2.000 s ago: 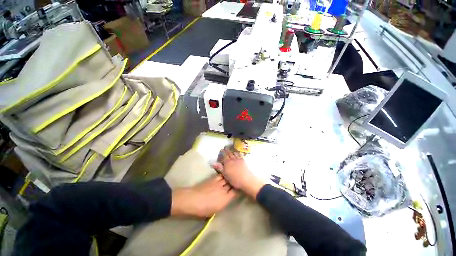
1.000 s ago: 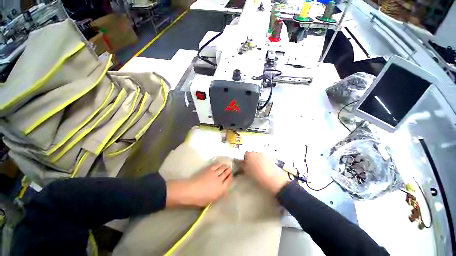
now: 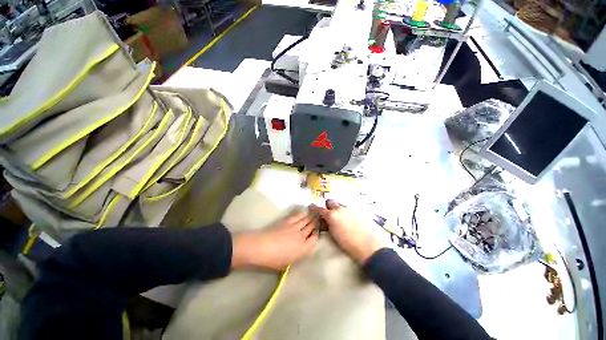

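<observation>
A beige bag [image 3: 332, 299] with a yellow-bound seam lies in front of me, its far edge near the sewing machine's dark grey head [image 3: 325, 138]. A small yellow clamp [image 3: 317, 183] sits under the head, beside a pale plate [image 3: 282, 186]. My left hand [image 3: 282, 242] lies on the bag, fingers pointing right. My right hand [image 3: 349, 229] is beside it, thumb and fingertips together at a small dark piece [image 3: 321, 218] between the hands. The fingertips are blurred, and whether the left fingers also hold the piece cannot be told.
A stack of beige bags [image 3: 100, 133] stands at left. At right are an open clear bag of dark pieces [image 3: 485, 229], a greyer plastic bag [image 3: 480, 123], a tablet panel [image 3: 539, 131] and coppery bits [image 3: 555, 291]. Snips with a dark cord [image 3: 397, 232] lie right of my right hand.
My hands, overlapped two seconds ago near the clamp, are now side by side and closer to me. Since one second ago, my right hand has come nearer the left. The view has shifted slightly.
</observation>
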